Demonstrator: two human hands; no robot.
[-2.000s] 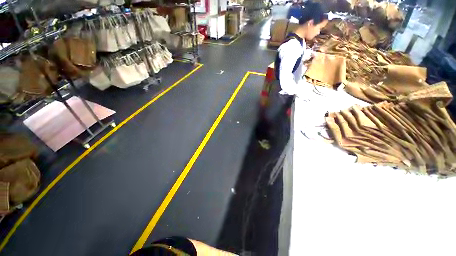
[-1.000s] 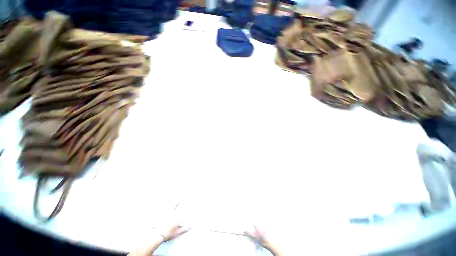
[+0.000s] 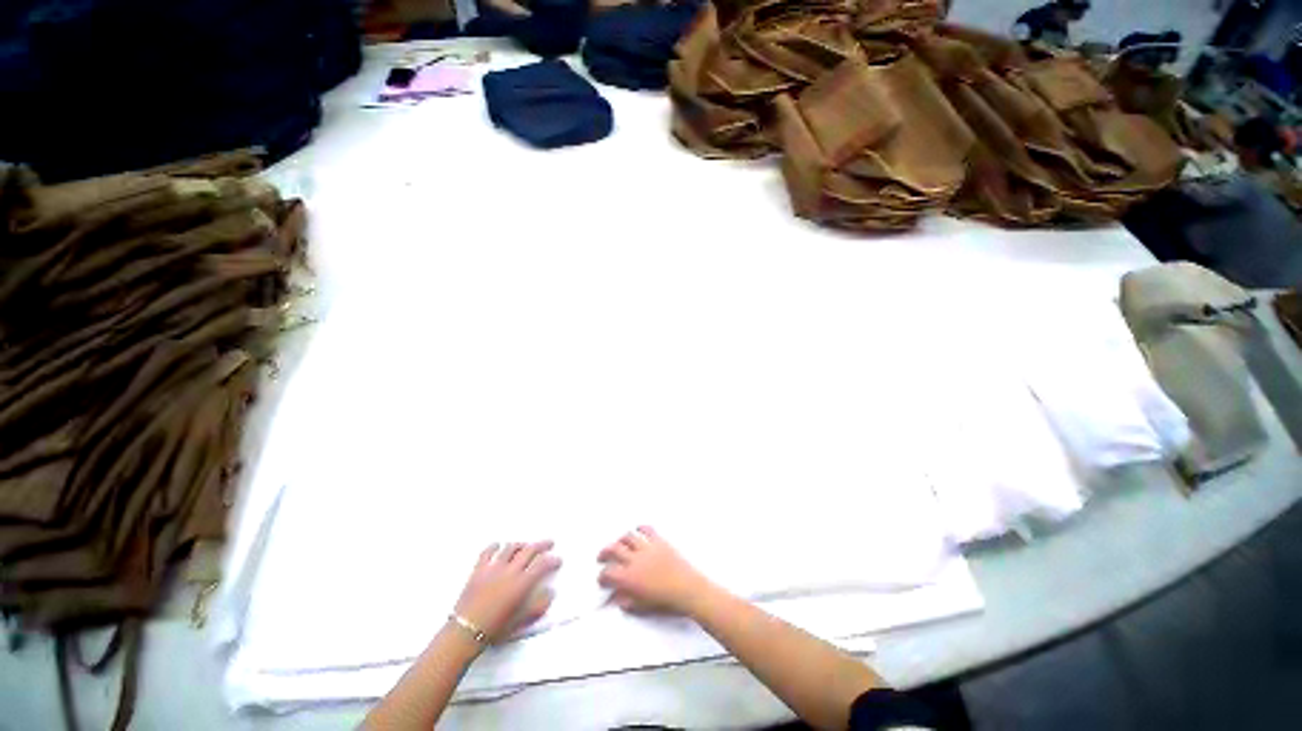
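Large white sheets, like tissue paper (image 3: 600, 357), lie in a wide stack before me, their layered edges towards me. My left hand (image 3: 511, 588) rests on the sheets near the front edge, fingers forward and slightly apart. My right hand (image 3: 650, 574) is just right of it on the same sheets, fingers curled down. The hands do not touch each other. A low fold or edge of the paper runs by both hands; whether the right fingertips pinch it cannot be told. White folded pads (image 3: 1092, 407) overlap at the right.
Brown bags (image 3: 122, 386) with small gold clips overlap at left, a strap loop hanging towards me. More brown bags (image 3: 885, 129) are piled at the far right. A navy pouch (image 3: 547, 103) and pink papers (image 3: 429, 82) lie at the far side. A grey-beige pouch (image 3: 1199, 364) lies beside the pads.
The view has turned from the aisle to the table and now tilts lower. Both hands now show fully on the sheets, farther from the bottom edge of the picture.
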